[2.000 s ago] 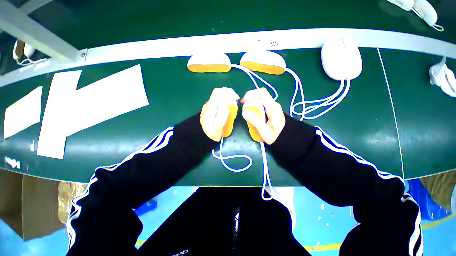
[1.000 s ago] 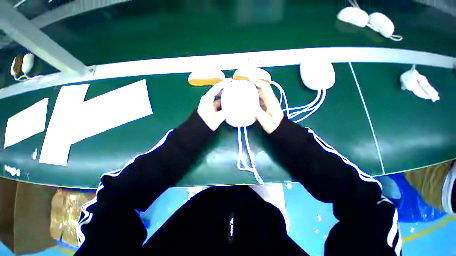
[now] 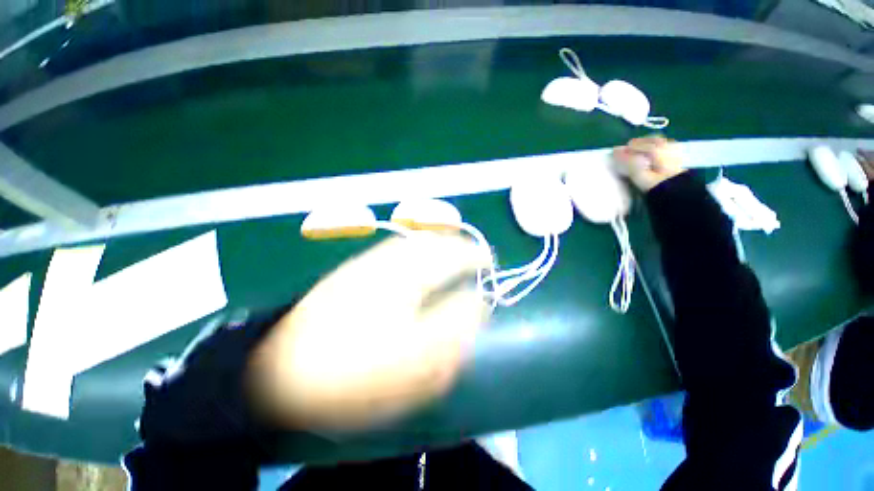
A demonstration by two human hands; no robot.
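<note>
My right hand (image 3: pixel 652 161) is at the pale rail, its fingers at the edge of a white oval corded product (image 3: pixel 598 192), whose cord hangs toward me. A second white oval (image 3: pixel 542 203) lies just left of it, cords running left. My left hand (image 3: pixel 379 331) is large and blurred, raised over the bench in front of me; whether it holds anything cannot be told. Behind it, two ovals with white tops and yellow-tan lower edges (image 3: pixel 338 222) (image 3: pixel 427 215) rest near the rail, their cords partly hidden by the hand.
White paper sheets (image 3: pixel 158 302) lie at the left. A crumpled white piece (image 3: pixel 746 205) lies right of my right hand. Two corded white pieces (image 3: pixel 625 100) lie beyond the pale rail (image 3: pixel 259 198). More white pieces (image 3: pixel 828 168) and a dark sleeve are at the far right.
The two hands were together around a white oval in front of me. That oval is now beside the other white oval at the rail, with my right hand; my left hand has come nearer the camera.
</note>
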